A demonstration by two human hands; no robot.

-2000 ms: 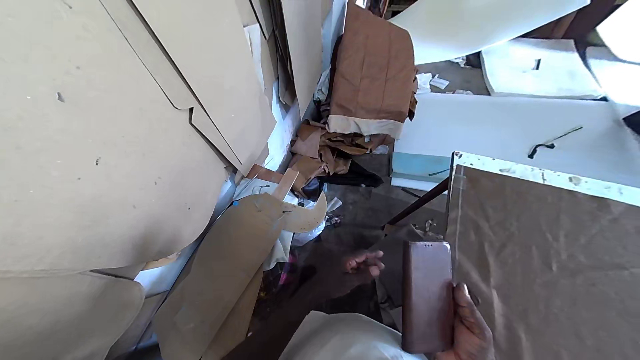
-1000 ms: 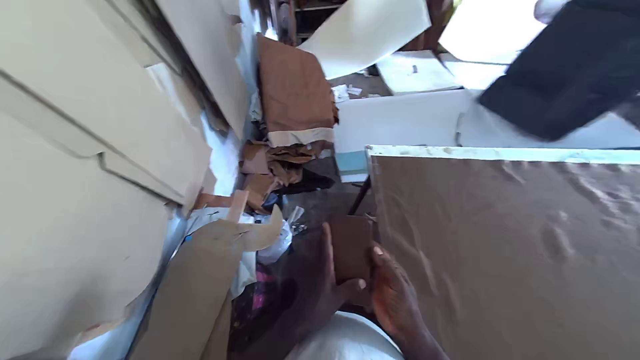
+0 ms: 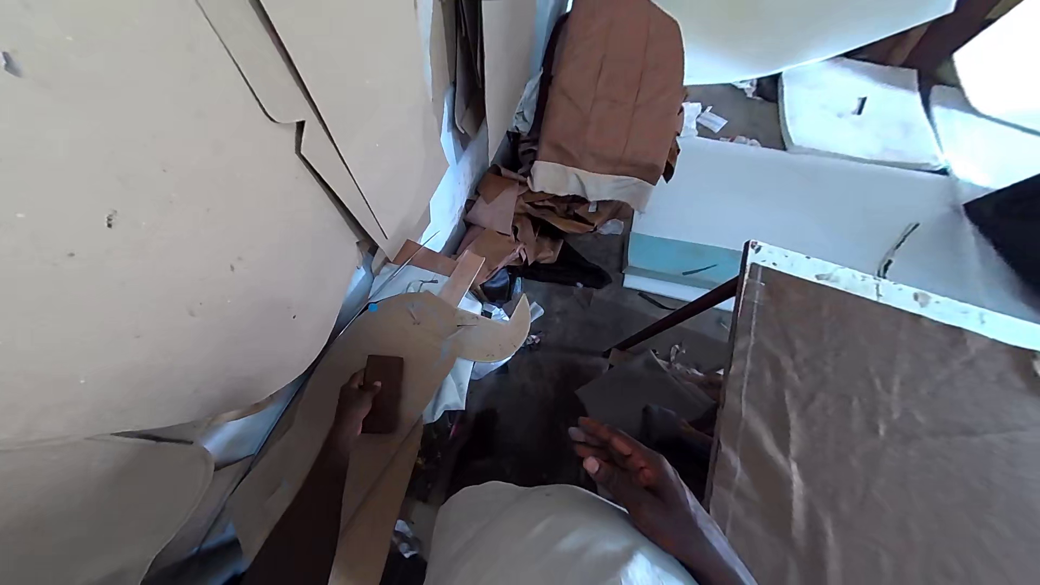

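A brown phone case (image 3: 383, 395), flat and rectangular, is in my left hand (image 3: 354, 406), which grips its left edge over a tan cardboard pattern piece (image 3: 406, 325). My right hand (image 3: 634, 479) holds nothing and hangs with its fingers apart, just left of the table covered in brown sheet material (image 3: 886, 431). Whether a phone is inside the case cannot be told.
Large cardboard patterns (image 3: 162, 227) stand along the left side. Brown fabric (image 3: 611, 97) lies at the top middle above leather-like scraps (image 3: 496, 203). A dark table leg (image 3: 674, 317) slants beside the table, and white sheets (image 3: 804, 195) lie beyond it.
The phone case was in my right hand two seconds ago and at both hands one second ago. It is now in my left hand, farther left, and my right hand has let go.
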